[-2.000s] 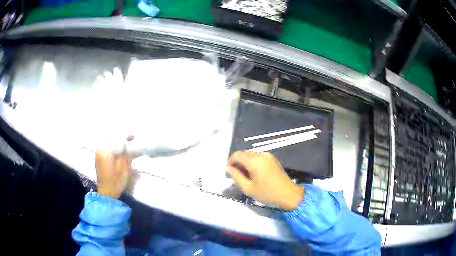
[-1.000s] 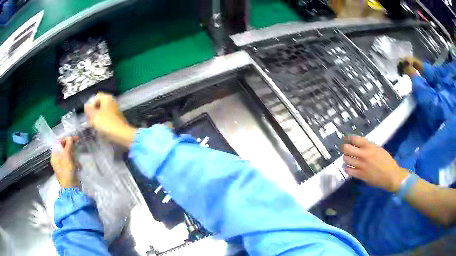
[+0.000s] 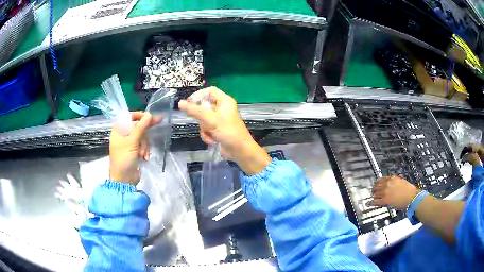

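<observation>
My left hand (image 3: 127, 146) grips the bunched top of a clear plastic bag (image 3: 162, 186), its crinkled end sticking up above the fist. My right hand (image 3: 225, 125) is just right of it at the same height, fingers bent, with clear plastic between the fingers and hanging below them. A clear flap of plastic stands between the two hands. Below my right hand, the black tray (image 3: 249, 228) lies on the shiny surface, partly behind plastic and my right sleeve. White strips (image 3: 229, 207) lie in it. What the bag holds is hard to make out.
A black bin of silvery-white parts (image 3: 172, 65) stands on the green shelf ahead. A light-blue clip (image 3: 78, 107) lies left of it; a blue bin (image 3: 20, 90) is further left. A white glove (image 3: 69, 190) lies at left. Another person's hand (image 3: 394, 192) rests by the fixture plate (image 3: 411, 143) at right.
My view has swung back left. My right hand has come from beyond the bag's top to beside it, with plastic in its fingers. The strips in the tray show more fully.
</observation>
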